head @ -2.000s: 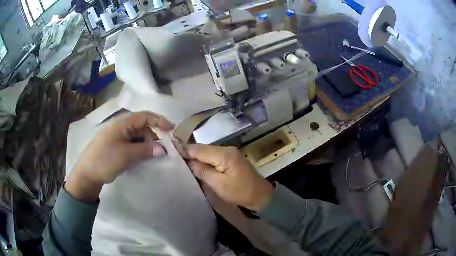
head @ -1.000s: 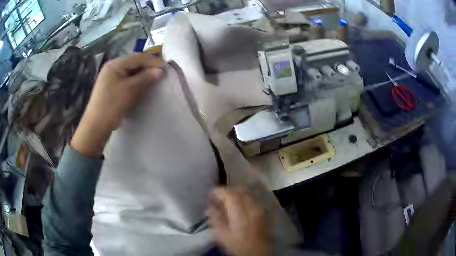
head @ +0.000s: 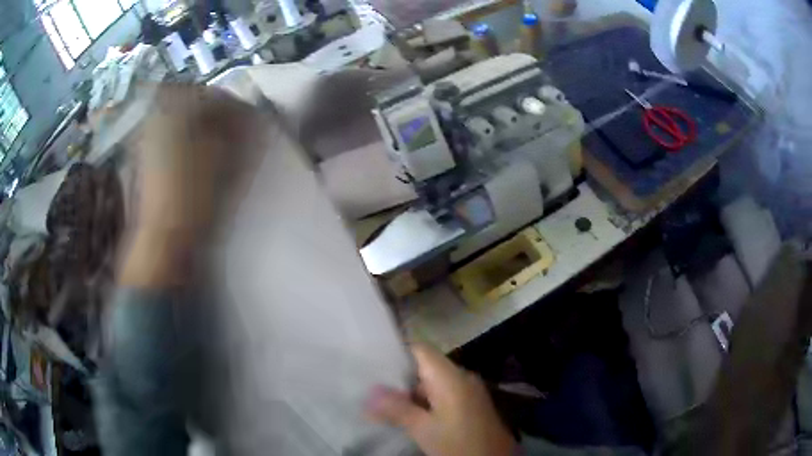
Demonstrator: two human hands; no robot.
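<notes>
A large pale beige-grey garment panel [head: 289, 294] hangs across the middle left, its long right edge running from upper left down to my right hand. My left hand [head: 182, 169] is badly blurred at the panel's upper left; its fingers cannot be made out. My right hand [head: 450, 405] is at the lower middle, gripping the panel's right edge with the thumb on top. The overlock machine [head: 485, 134] stands right of the panel. Pale cloth also lies behind and left of the machine head. The silvery cloth plate [head: 414, 242] is beside the panel edge.
A yellow-cream tray frame [head: 506, 270] is in front of the machine. Red-handled scissors [head: 668, 126] and a dark flat pouch [head: 628, 142] lie on the blue mat. A white reel [head: 684, 34] is by the wall. Cloth bundles [head: 663, 356] are at lower right, dark crumpled cloth at left.
My hands have moved apart, the left up and leftward, the right down. The panel is spread between them. The panel's dark slit seen a second ago no longer shows. The camera view has shifted.
</notes>
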